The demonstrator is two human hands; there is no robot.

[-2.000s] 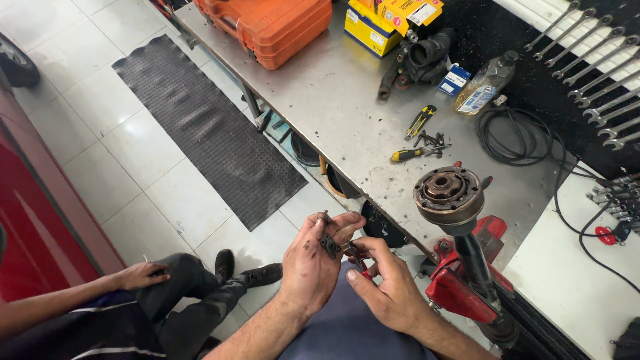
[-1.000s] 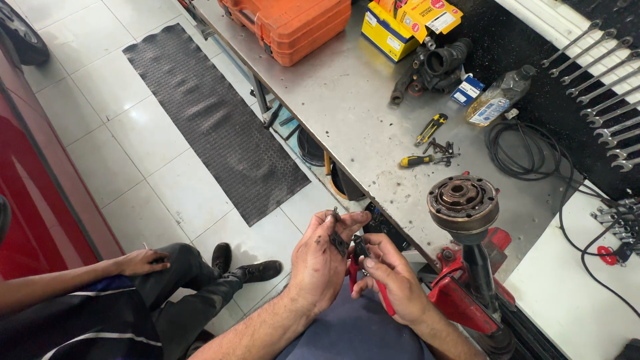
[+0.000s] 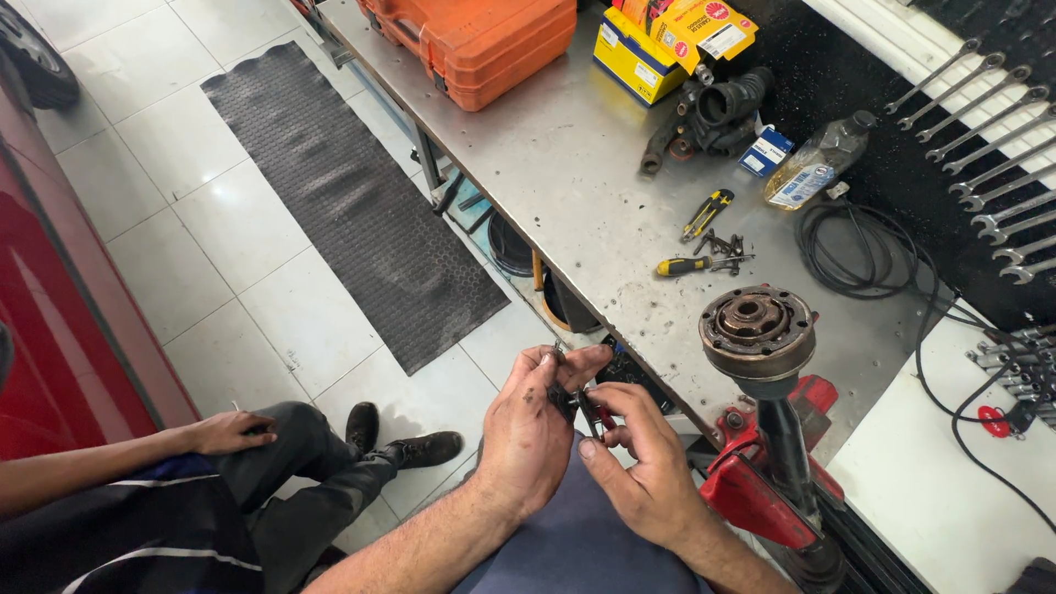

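Note:
My left hand (image 3: pixel 528 425) is closed around a small dark metal part (image 3: pixel 563 402), too blurred and covered to name further. Close against it, my right hand (image 3: pixel 648 462) grips red-handled pliers (image 3: pixel 601 417), whose dark jaws are at the part. To the right, a greasy constant-velocity joint (image 3: pixel 755 326) stands upright on a drive shaft (image 3: pixel 784 445) held in a red bench vise (image 3: pixel 755 499). Beyond, on the metal workbench, lie a yellow-and-black utility knife (image 3: pixel 707 216), a screwdriver (image 3: pixel 685 266) and several dark bolts (image 3: pixel 724 250).
The steel workbench (image 3: pixel 528 157) holds an orange tool case (image 3: pixel 478 49), a yellow box (image 3: pixel 635 62), black hoses (image 3: pixel 714 115), a plastic bottle (image 3: pixel 821 161) and a coiled cable (image 3: pixel 854 256). Wrenches (image 3: pixel 1002 186) hang at right. At lower left sits another person (image 3: pixel 165 503), near a red car (image 3: pixel 62 330).
The red plier handles, spread below my right hand one second ago, are now mostly hidden by its fingers. Both hands stay together at the small part.

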